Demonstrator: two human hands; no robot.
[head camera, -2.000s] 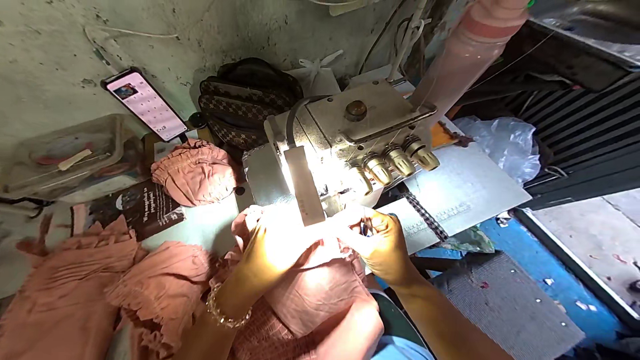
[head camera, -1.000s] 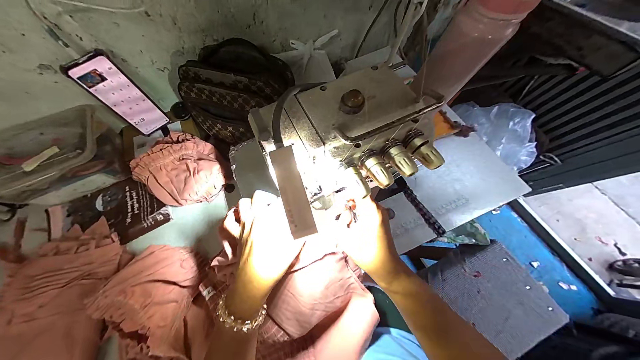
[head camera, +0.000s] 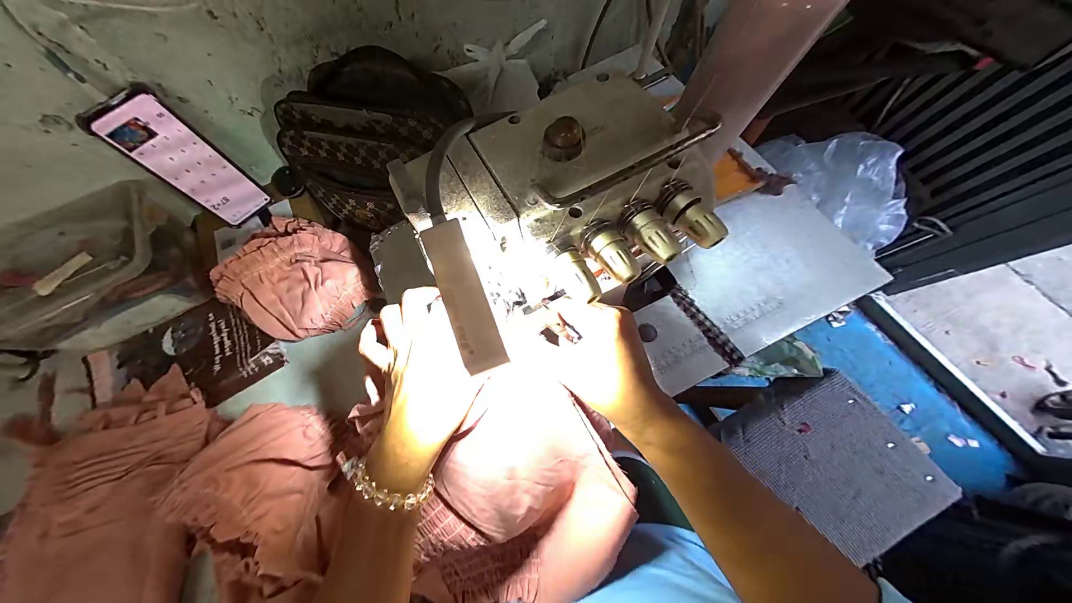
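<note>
An overlock sewing machine (head camera: 586, 151) with several brass-coloured tension knobs stands ahead, its lamp glaring over the needle area. Pink fabric (head camera: 511, 477) with shirred bands runs from the needle area down over my lap. On its left side lies my left hand (head camera: 423, 368), wearing a beaded bracelet, its fingers bent on the cloth beside the grey lamp bar (head camera: 465, 293). My right hand (head camera: 599, 356) is at the fabric close to the presser area, with a small metal tool, perhaps thread snips, between its fingers. Glare hides the fingertips and the cloth edge.
Pink garment pieces (head camera: 109, 494) and a bunched pink piece (head camera: 293, 280) lie at left. Behind are a plastic container (head camera: 75, 268), a phone (head camera: 180, 159) and a patterned bag (head camera: 360, 134). A clear plastic bag (head camera: 837, 184) lies right of the machine, a grey textured pad (head camera: 837, 461) below.
Both hands stay at the fabric near the needle area. My left hand's fingers have drawn up and bent since two seconds ago. The view has shifted slightly.
</note>
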